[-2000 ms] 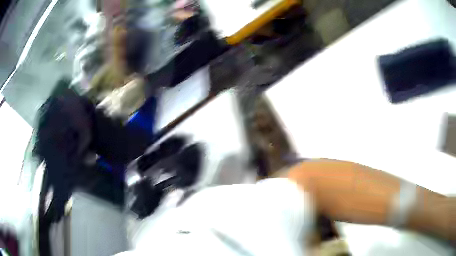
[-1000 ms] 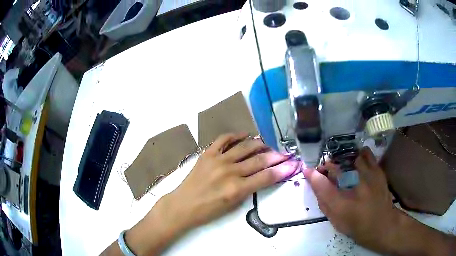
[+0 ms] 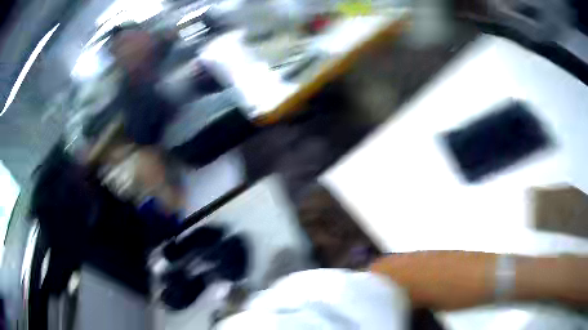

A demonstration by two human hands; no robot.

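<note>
The view is blurred. A dark phone-like rectangle [image 3: 496, 140] lies on the white machine table [image 3: 412, 193] at the right. Part of a flat brown cut piece [image 3: 562, 210] lies near the right edge, cut off by it. My left forearm, with a pale band at the wrist, reaches from my white sleeve towards the right edge. My left hand is beyond that edge. My right hand is out of the picture. The sewing machine head is not in view.
Black bundles [image 3: 203, 265] lie on a low white side table [image 3: 274, 213] at lower left. A person [image 3: 138, 109] in dark clothing is at upper left. A yellow-edged table [image 3: 322, 76] stands at the top. Brown material [image 3: 329, 222] is between the tables.
The view has swung left, away from the machine. Both hands, seen at the needle a second ago, have left the picture. The side table and a person now show.
</note>
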